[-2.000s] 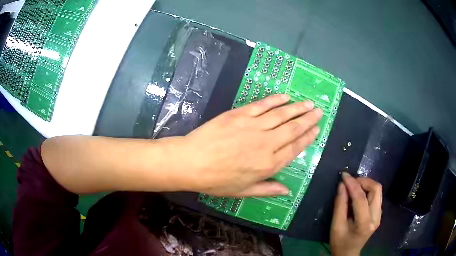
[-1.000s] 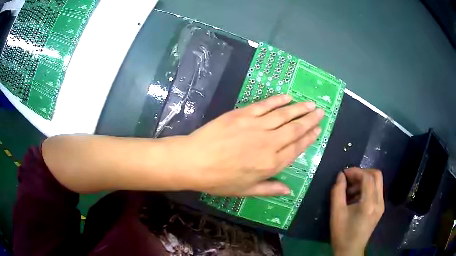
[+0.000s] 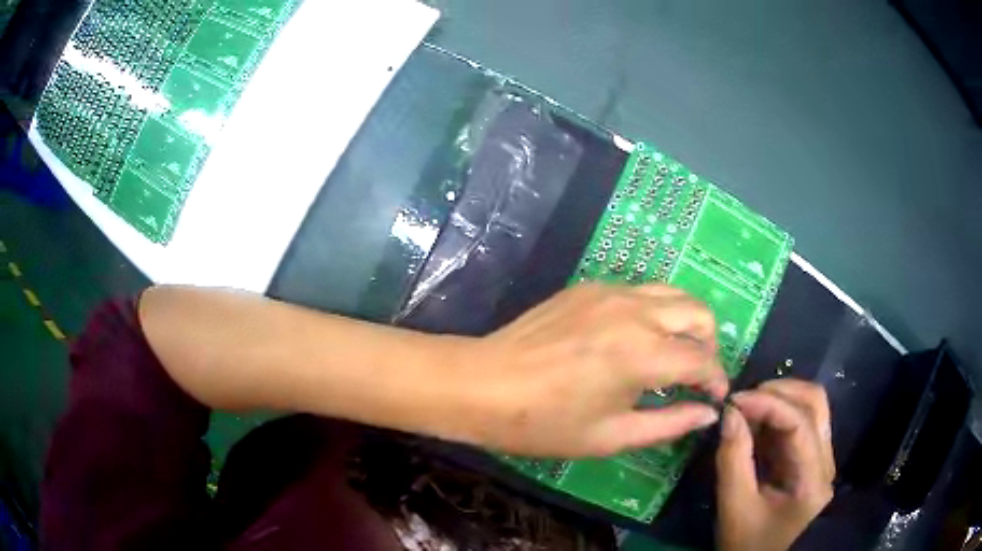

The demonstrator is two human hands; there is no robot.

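Note:
A green circuit board panel [image 3: 743,258] lies on the black mat [image 3: 581,178]. My left hand [image 3: 614,371] is over the panel's lower middle, its thumb and index fingertips close together at the panel's right edge. My right hand [image 3: 777,457] is beside that edge, its thumb and index fingertips meeting those of my left hand. A tiny dark thing [image 3: 728,403] shows between the fingertips of both hands; what it is and which hand holds it is too small to tell. A few tiny shiny components [image 3: 787,364] lie on the mat to the right.
A black bin [image 3: 915,425] stands at the mat's right end. Wrinkled clear film [image 3: 474,221] lies left of the panel. More green panels [image 3: 210,81] lie on a white sheet [image 3: 291,129] at the upper left. A grey-green surface [image 3: 754,97] extends beyond the mat.
My left hand has lifted from lying flat on the panel and curled its fingers. My right hand's fingertips have come to meet it. The whole view has shifted, so things appear further right and lower.

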